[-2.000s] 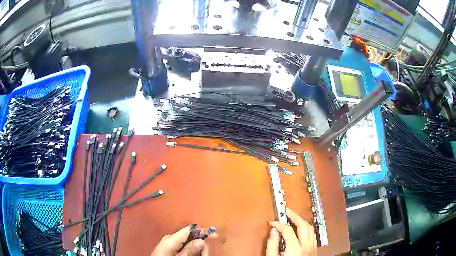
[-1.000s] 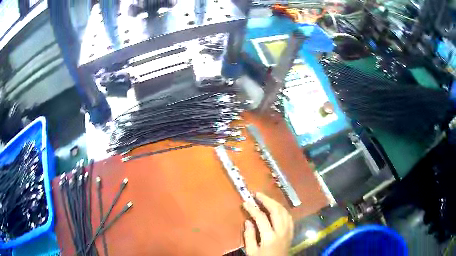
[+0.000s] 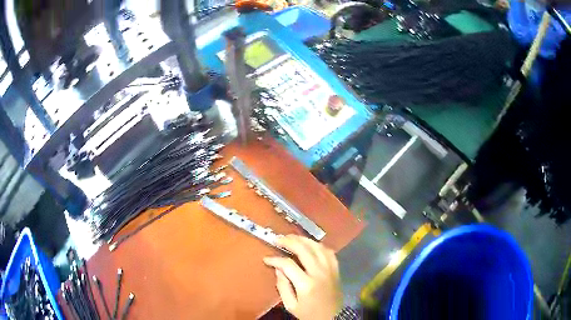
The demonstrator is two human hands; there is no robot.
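My right hand point(image 3: 307, 272) rests at the near end of a narrow silver loading bar point(image 3: 241, 222) on the orange mat point(image 3: 188, 269). Its thumb and fingers are around that end. A second silver bar point(image 3: 275, 199) lies roughly parallel, farther right on the mat. A pile of black cables point(image 3: 153, 178) with silver tips lies along the mat's back edge. A few more cables point(image 3: 119, 290) lie at the lower left. My left hand is not in view.
A blue tub point(image 3: 463, 275) stands at lower right. The control panel point(image 3: 300, 103) and upright metal post point(image 3: 238, 81) are behind the mat. A blue basket point(image 3: 26, 265) is at lower left. Long black cables point(image 3: 426, 69) lie on the green side table point(image 3: 466, 128).
The view has swung to the right, bringing the blue tub in fully. My left hand, seen earlier with small dark pieces, has left the picture. My right hand stays at the bar's near end.
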